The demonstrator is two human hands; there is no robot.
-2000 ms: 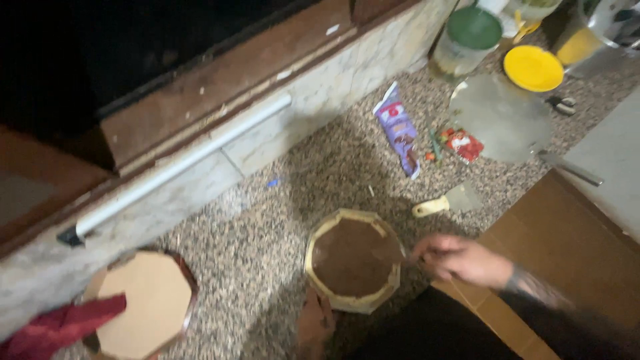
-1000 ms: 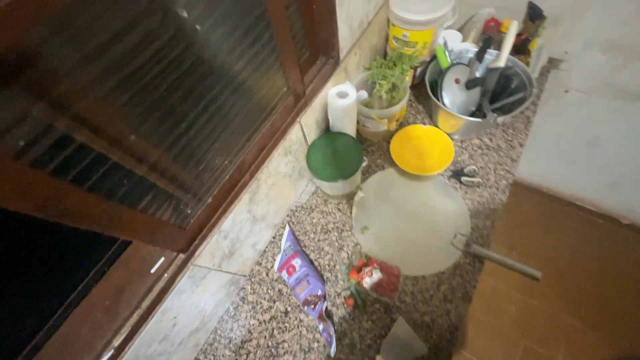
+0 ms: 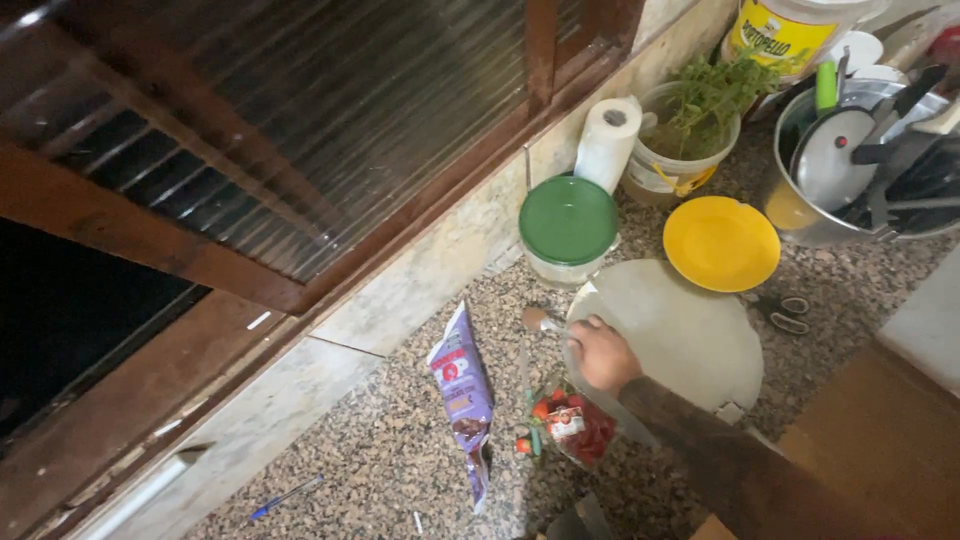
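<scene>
My right hand [image 3: 602, 355] reaches in from the lower right over the left edge of a round, pale flat disc [image 3: 675, 330]. Its fingers are closed on a spoon [image 3: 535, 319] whose bowl is coated in brown and points left. Just below the hand lies a clear pack of strawberries [image 3: 581, 427], with a loose strawberry [image 3: 523, 445] beside it. Left of these is a purple printed piping bag [image 3: 463, 375] with dark contents at its lower end. My left hand is out of view.
A green-lidded tub [image 3: 568, 221], paper towel roll [image 3: 609, 142], potted herb [image 3: 686, 124] and yellow plate [image 3: 721, 244] stand behind. A metal pot of utensils [image 3: 806, 206] is at right, near scissors [image 3: 790, 315]. A blue pen [image 3: 287, 497] and part of a scraper [image 3: 581, 521] lie nearer.
The view has swung away from the round brown-filled pan seen two seconds ago. My right hand, outside the view one second ago, now reaches over the pale disc with the spoon.
</scene>
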